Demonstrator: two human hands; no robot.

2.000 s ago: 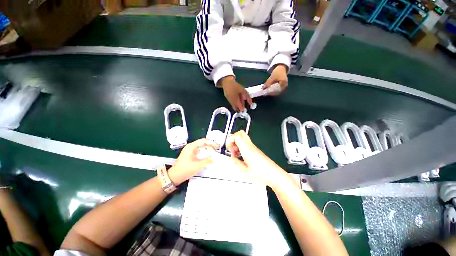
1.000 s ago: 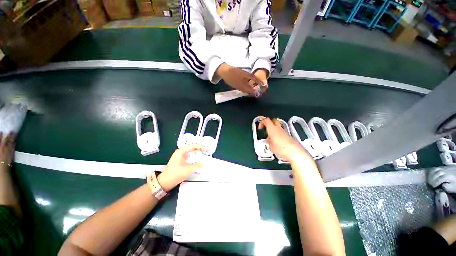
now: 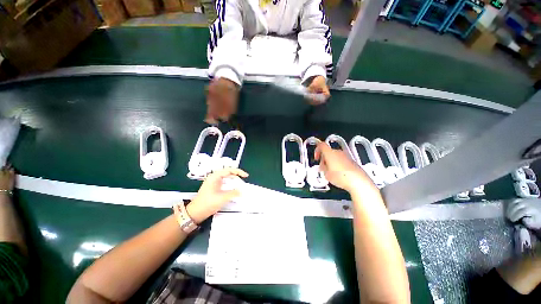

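White looped plastic units (image 3: pixel 293 160) stand in a row on the green belt. My left hand (image 3: pixel 216 191) pinches a narrow white strip (image 3: pixel 267 199), which stretches to the right above the sheet. My right hand (image 3: pixel 339 166) reaches over the belt, its fingertips at the loop of another white unit (image 3: pixel 315 165). Whether they pinch anything is not clear. A white label sheet (image 3: pixel 258 246) lies flat on the worktop between my forearms. No single label can be made out.
A person opposite in a white striped jacket (image 3: pixel 228 50) has one blurred hand over the units and holds a pale strip. A slanting grey post (image 3: pixel 462 169) crosses at right, above bubble wrap (image 3: pixel 457 249). Other people's arms show at both lower sides.
The units have shifted left. My right hand has moved from one unit to the one behind it. My left hand stays about where it was. The opposite worker's hand has moved left.
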